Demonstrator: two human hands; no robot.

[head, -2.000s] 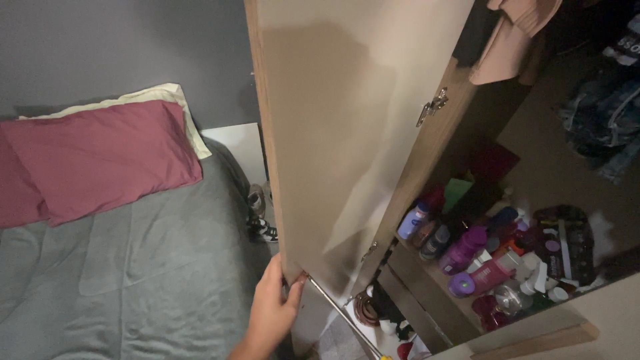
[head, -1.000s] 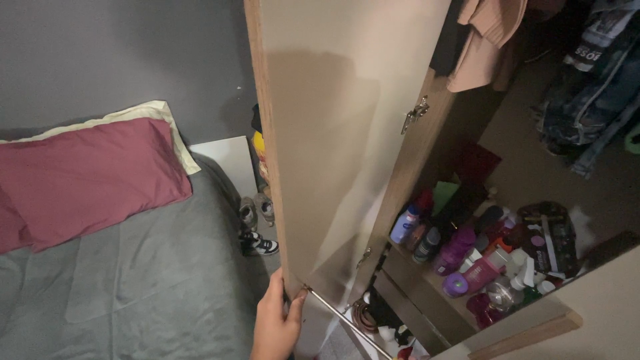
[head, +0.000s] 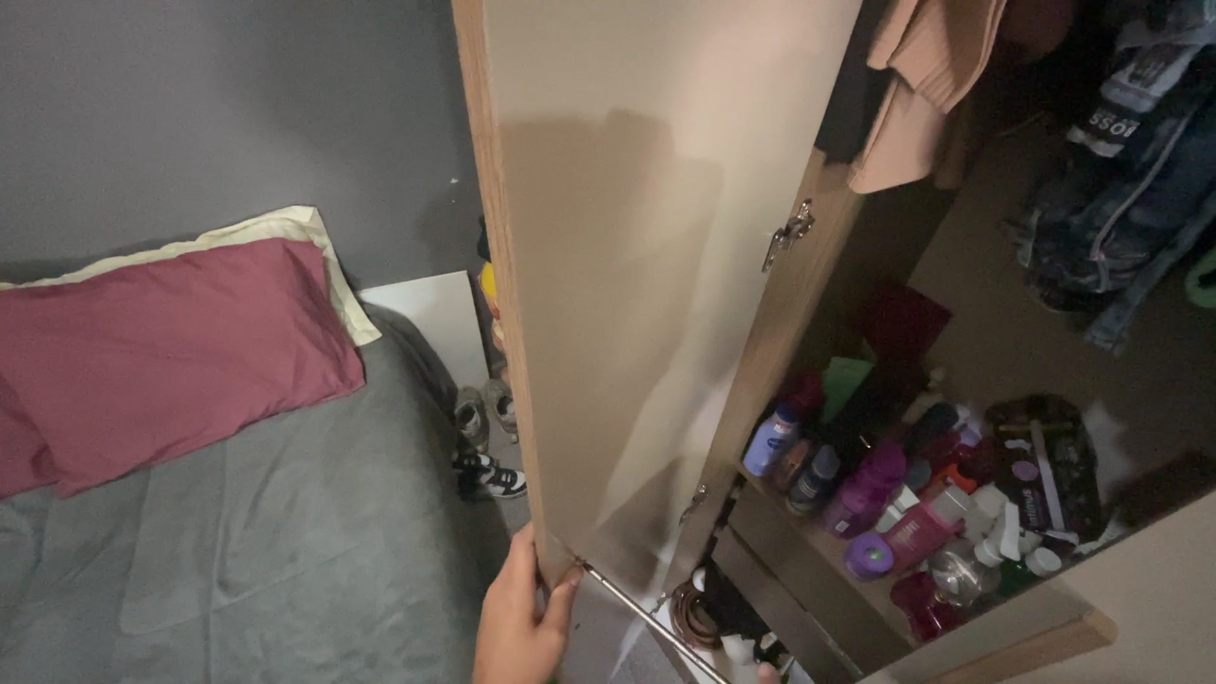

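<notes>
My left hand grips the lower corner of the open wardrobe door, thumb on the inner face and fingers round the wood-coloured edge. Close to the thumb, the tip of a thin metal shaft, probably a screwdriver's, meets the door. The shaft runs down and right to the frame's bottom edge, its handle out of view. Only a fingertip of my right hand shows at the bottom, near the shaft's lower end; its hold is hidden. Metal hinges sit along the door's right side.
Bottles and toiletries crowd the wardrobe shelf, above drawers. Clothes hang at the upper right. A coiled brown belt lies below. Left are a bed with a grey cover, a maroon pillow and shoes.
The yellow end at the lower end of the metal shaft, seen two seconds ago, is out of view. A right fingertip now shows at the bottom. My left hand keeps its place on the door corner.
</notes>
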